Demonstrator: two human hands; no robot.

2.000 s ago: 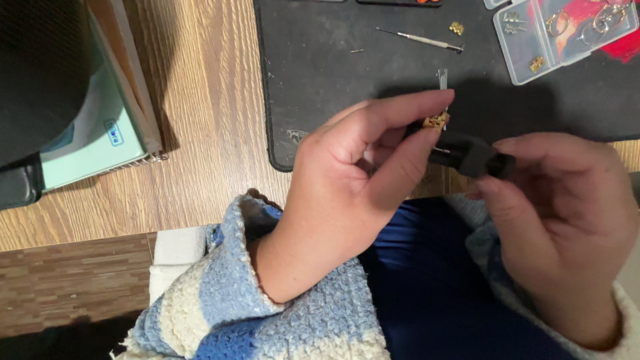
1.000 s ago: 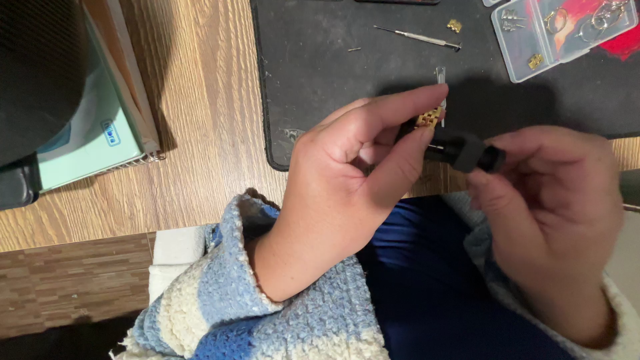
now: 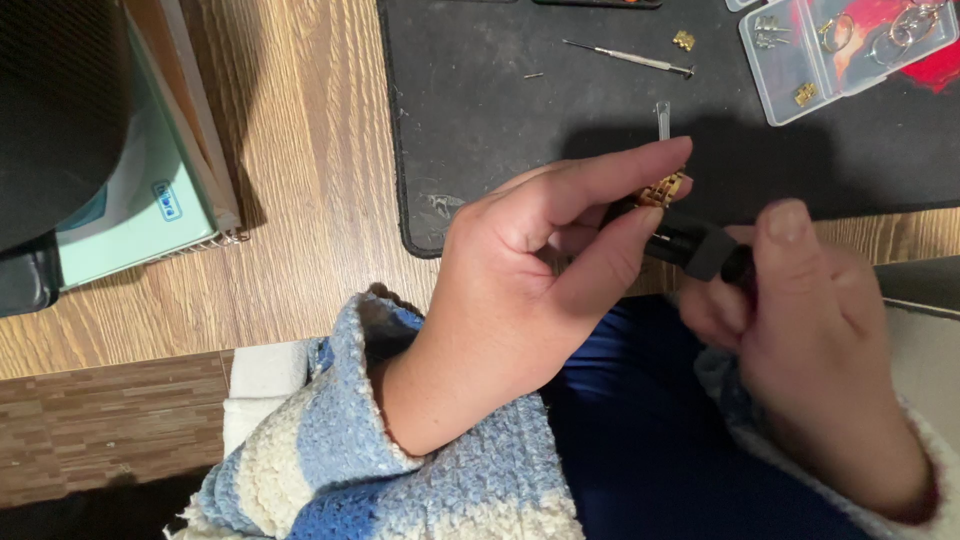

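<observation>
My left hand [image 3: 540, 277] pinches a gold-coloured metal link band [image 3: 661, 190] between thumb and fingers, together with a black tool [image 3: 686, 244] that looks like a watch-link pin remover. My right hand [image 3: 817, 330], slightly blurred, is at the tool's right end, its fingers around the dark knob. A clear plastic strip [image 3: 663, 120] sticks up just beyond my left fingertips. On the black mat [image 3: 480, 127] lie a small screwdriver [image 3: 637, 61], a loose gold link [image 3: 683, 40] and a thin metal pin [image 3: 533, 75].
A clear plastic compartment box [image 3: 780, 105] with rings, small metal parts and a gold link sits at the upper right, beside red material [image 3: 934, 71]. Black trays touch the top edge. At the left, a spiral notebook [image 3: 135, 225] and a large dark object [image 3: 56, 112] rest on the wooden table [image 3: 300, 225].
My right hand has changed its grip at the tool's knob, and its thumb is now raised. My left hand keeps its hold on the gold band.
</observation>
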